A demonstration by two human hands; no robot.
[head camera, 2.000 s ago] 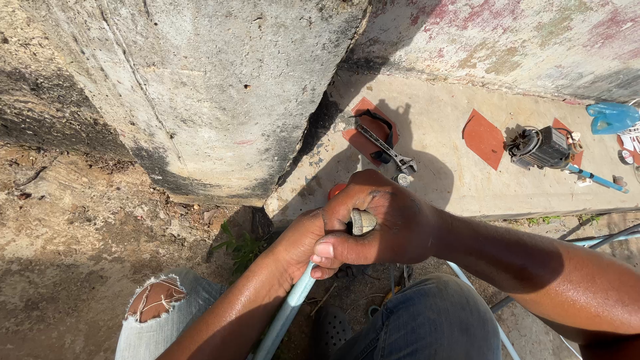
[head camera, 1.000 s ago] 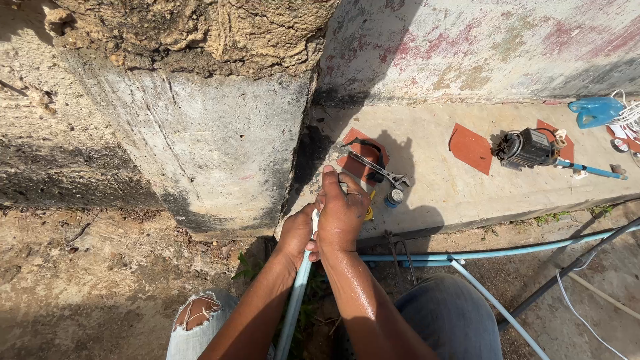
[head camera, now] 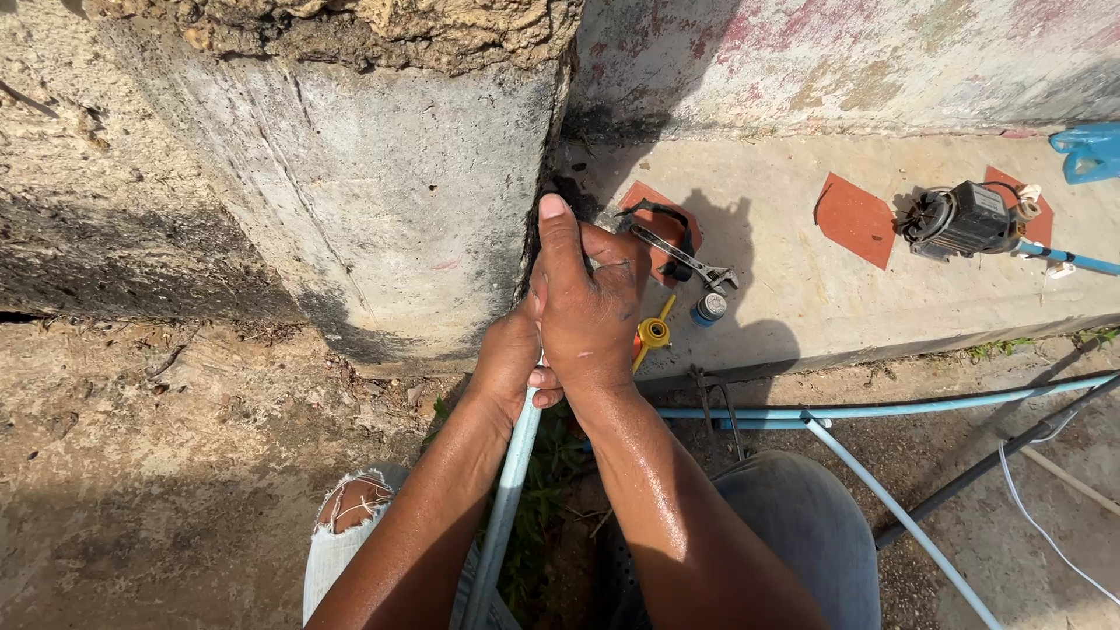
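A light-blue PVC pipe (head camera: 514, 472) rises between my forearms to its upper end, which both hands cover. My left hand (head camera: 509, 357) is closed around the pipe near that end. Just above and to the right, my right hand (head camera: 588, 306) wraps over the end, thumb pointing up; what lies under its palm is hidden. Right of my hands, an adjustable wrench (head camera: 691, 256) and a black strip lie on a terracotta tile (head camera: 669, 219). Near them are a small round blue container (head camera: 708, 309) with a grey top and a yellow plastic valve or tool (head camera: 653, 333).
A concrete pillar (head camera: 385, 201) stands close to my hands. On the ledge are an electric motor pump (head camera: 971, 219), another tile (head camera: 856, 219) and a blue plastic bag (head camera: 1089, 150). Blue pipes (head camera: 910, 404), a dark pipe (head camera: 989, 468) and a white cable (head camera: 1028, 516) cross the ground at the right.
The whitish threaded fitting seen at my right hand two seconds ago is now covered. My right hand has turned over the pipe end, thumb up. The view has shifted.
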